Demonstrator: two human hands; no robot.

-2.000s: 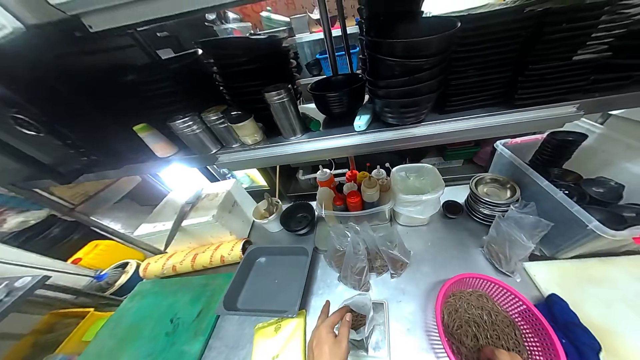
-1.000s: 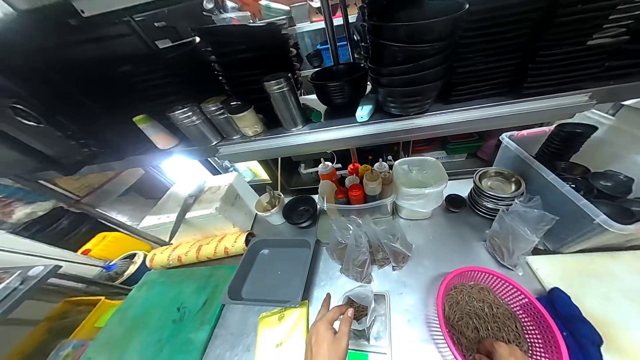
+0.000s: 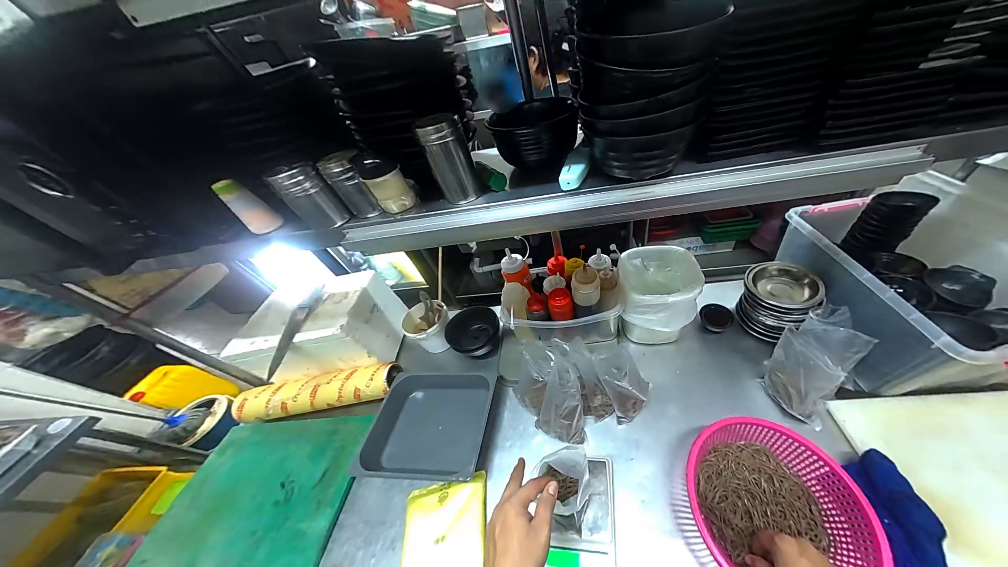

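Note:
My left hand (image 3: 521,516) is at the left edge of a small clear plastic bag (image 3: 575,470), its fingertips touching the bag's open mouth. Brown noodles lie inside that bag, which stands on a flat kitchen scale (image 3: 600,504) with a green display. At the lower right, my right hand (image 3: 783,549) reaches into a pink plastic colander (image 3: 854,504), its fingers down in a heap of brown noodles (image 3: 752,488); whether they grip any is hidden. Several filled plastic bags (image 3: 579,386) lie behind the scale.
A grey tray (image 3: 429,425), a yellow packet (image 3: 446,520) and a green cutting board (image 3: 260,488) lie at left. Behind stand sauce bottles (image 3: 561,303), a lidded tub (image 3: 660,291) and metal bowls (image 3: 783,285). At right are another bag (image 3: 811,366), a blue cloth (image 3: 898,504) and a white board (image 3: 929,449).
The mouth of the bag on the scale is wider than two seconds ago. My left hand stays beside it, and my right hand remains in the colander.

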